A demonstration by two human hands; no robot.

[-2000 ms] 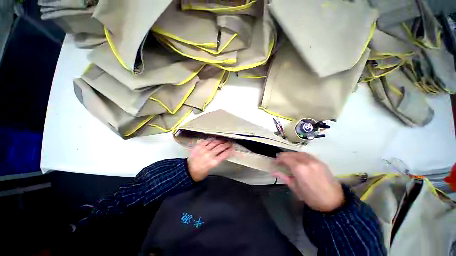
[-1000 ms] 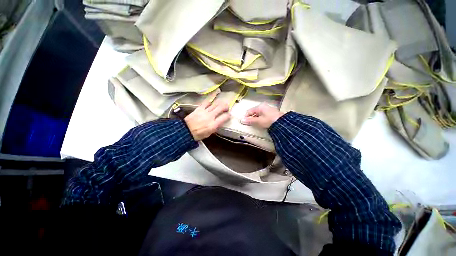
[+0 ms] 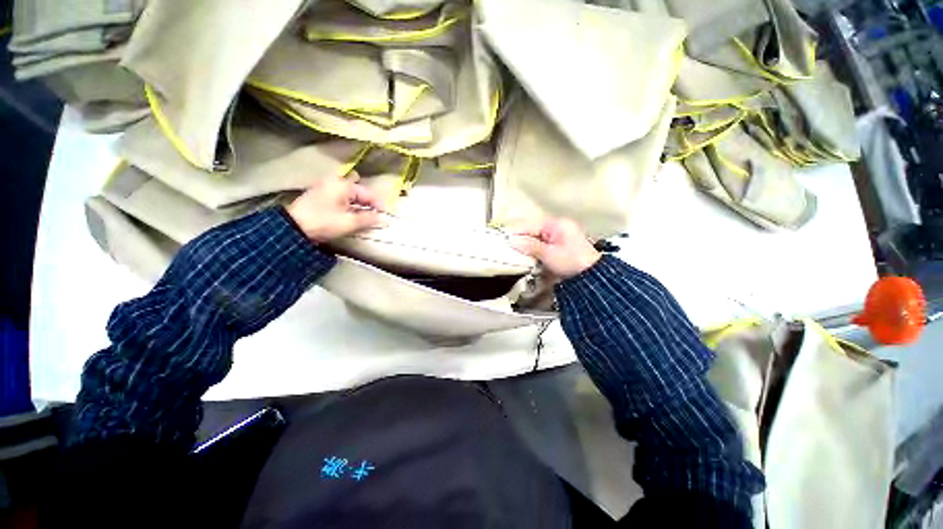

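Note:
A beige bag body (image 3: 414,307) lies in front of me on the white table, its long opening partly open and dark inside. My left hand (image 3: 338,210) pinches the far edge of the opening at its left end. My right hand (image 3: 561,248) pinches the same edge near its right end. The far edge is held up between both hands. A thin black cord (image 3: 540,346) hangs from the bag's right end toward the table edge.
A large pile of beige bags with yellow binding (image 3: 341,98) lies behind my hands. More bags (image 3: 750,165) lie at the far right. Another bag (image 3: 827,413) stands at the lower right, beside a round orange object (image 3: 894,310). The white table (image 3: 776,274) shows around them.
The view has shifted right. My left hand has moved from the opening's edge area to its left end, and both hands now hold the far edge stretched. The opening looks narrower.

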